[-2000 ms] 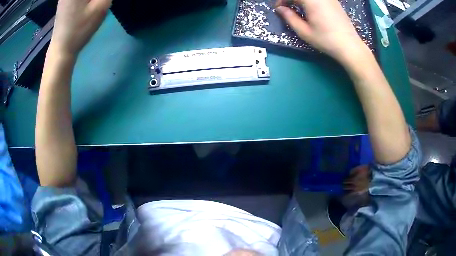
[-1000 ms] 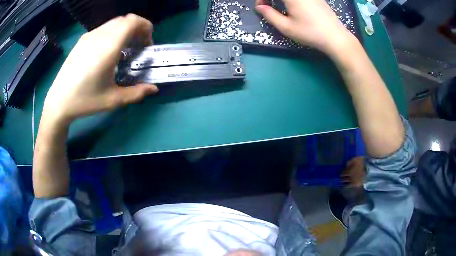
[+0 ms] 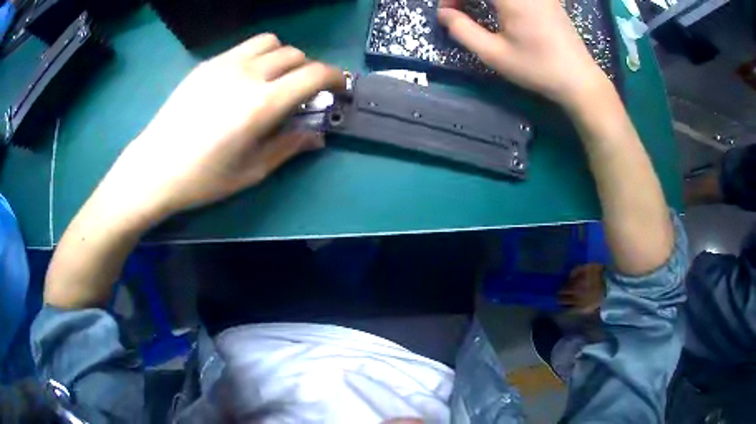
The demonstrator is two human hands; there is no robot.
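Observation:
A dark grey metal housing (image 3: 431,124) lies tilted over the green bench top, its right end lower. A narrow groove with a few small bright spots runs along its top, with ringed holes at the ends. My left hand (image 3: 224,124) grips its left end; the fingers hide part of that end. A small bright white patch shows behind the housing's upper edge; I cannot tell what it is. My right hand (image 3: 530,45) is over the black parts tray (image 3: 414,65), fingertips among loose silver fasteners (image 3: 403,31). Whether it pinches one is not visible.
Stacked black housings (image 3: 207,21) stand at the upper left, and a separate dark housing (image 3: 51,73) lies further left. A pale slim item (image 3: 632,41) is beside the tray's right edge. Blue stools (image 3: 530,277) and another person's hand (image 3: 584,287) show below the bench.
My left hand has come from the upper left, taken hold of the housing, and moved right with it. The housing now slants down to the right. My right hand stays over the tray.

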